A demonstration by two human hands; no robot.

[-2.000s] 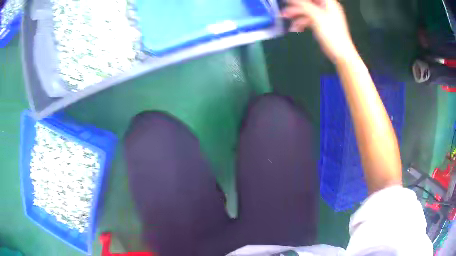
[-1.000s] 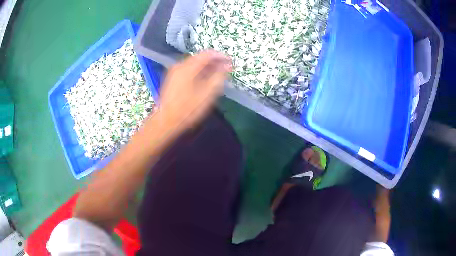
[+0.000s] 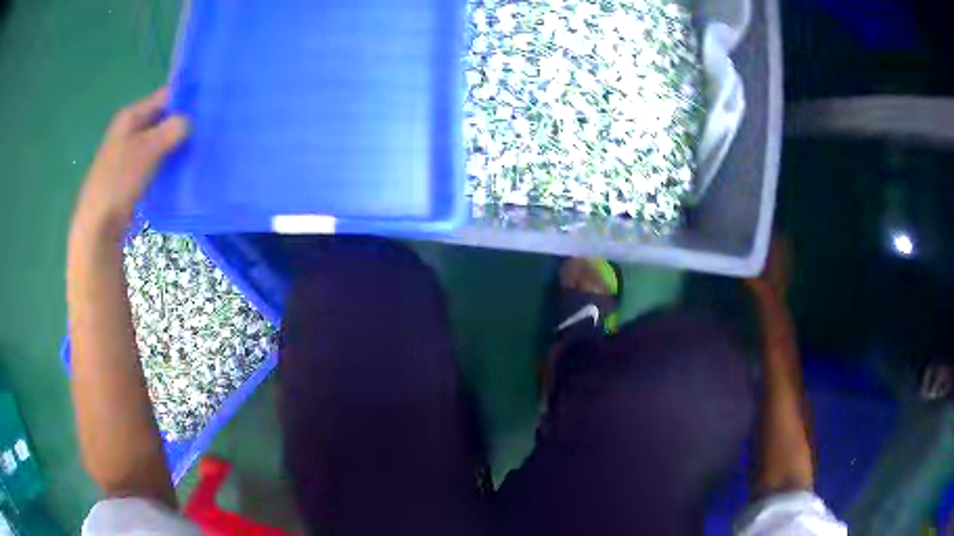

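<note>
An empty blue tray (image 3: 314, 115) lies across the left part of the grey tote (image 3: 766, 136), at the top of the view. My left hand (image 3: 141, 147) grips the tray's left edge, thumb on top and fingers partly hidden. White-and-green parts (image 3: 581, 105) fill the tote to the right of the tray. My right hand (image 3: 772, 267) is at the tote's near right corner, dark, blurred and mostly hidden, so its grip cannot be told.
A second blue tray (image 3: 225, 419) full of parts is on the green floor at left, partly under the first. A crumpled pale liner (image 3: 722, 105) is in the tote. My legs and one shoe are below. A red stool part (image 3: 214, 503) shows lower left.
The empty blue tray now sits left of the loose parts instead of right. My left hand has moved from the tote's near rim to the tray's left edge. The view has shifted.
</note>
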